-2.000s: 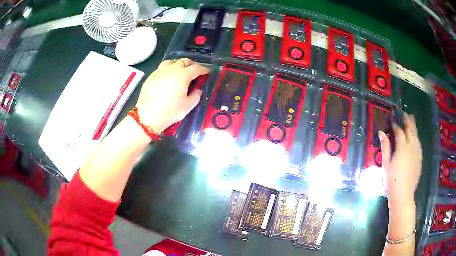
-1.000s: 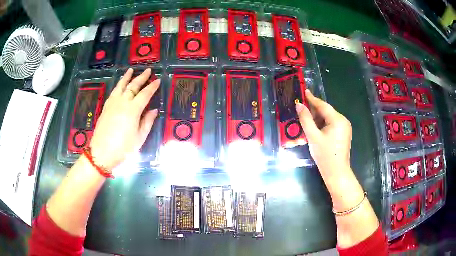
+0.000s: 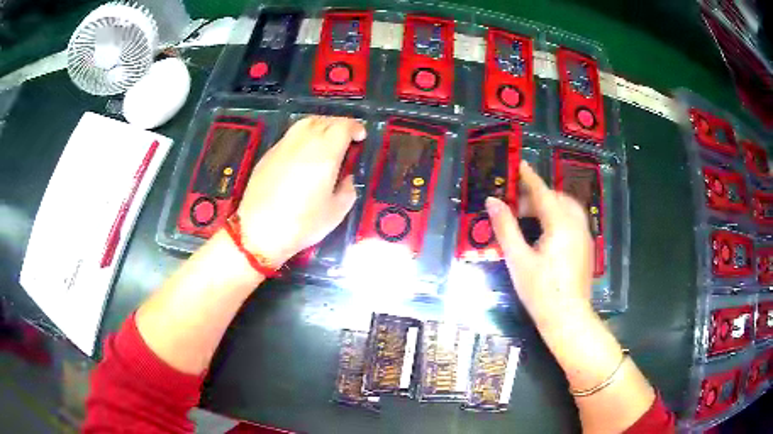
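Note:
Red phones lie face down in a clear blister tray [image 3: 619, 292], dark batteries in the near-row backs. My left hand [image 3: 297, 186] covers most of the second near-row phone [image 3: 349, 161], thumb and fingers around it; its lower part is hidden. My right hand [image 3: 555, 254] has thumb and fingers at the sides of the fourth near-row phone [image 3: 481, 230], at its battery [image 3: 487, 169]. This phone looks slightly tilted. The first phone [image 3: 203, 212], third phone [image 3: 392, 225] and fifth phone [image 3: 597, 220] lie in their pockets.
Several loose batteries [image 3: 390, 356] lie at the near bench edge. The far row has red phones [image 3: 424, 59] and one black phone [image 3: 271, 51], without batteries. White paper [image 3: 80, 229] with a red pen [image 3: 127, 203] and a fan [image 3: 113, 49] are left. A side tray [image 3: 697, 254] is right.
My left hand has moved from the first near-row phone to the second. My right hand has moved left from the fifth phone to the fourth. The view has shifted.

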